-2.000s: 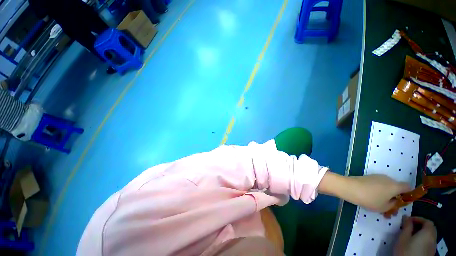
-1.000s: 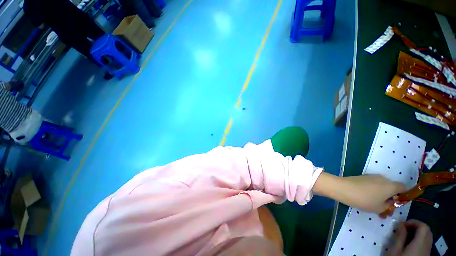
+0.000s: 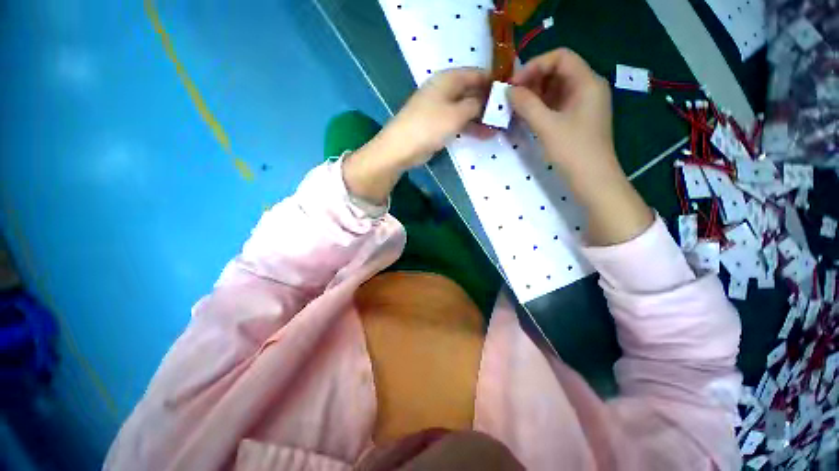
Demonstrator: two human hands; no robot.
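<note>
My left hand (image 3: 443,115) and my right hand (image 3: 566,106) meet over the white dotted sheet (image 3: 529,216). Between their fingers is a white pad (image 3: 498,105) with one dark dot. My right fingertips pinch its right edge. An amber strip (image 3: 502,46) runs up from the pad, its lower end at my left fingers. Red leads with a small white connector (image 3: 548,23) stick out beside the strip. The tips of my left fingers are partly hidden behind the pad.
A single wired white pad (image 3: 632,78) lies right of my right hand. A tangled pile of wired white pieces (image 3: 736,184) lies further right, with loose white pieces (image 3: 777,423) below it. Clear plastic (image 3: 810,83) is at upper right. The bench edge runs diagonally beside the blue floor.
The view has swung right, bringing the pile and both forearms into sight. A white pad now shows between my hands at the amber strip, and my right hand has come up beside my left.
</note>
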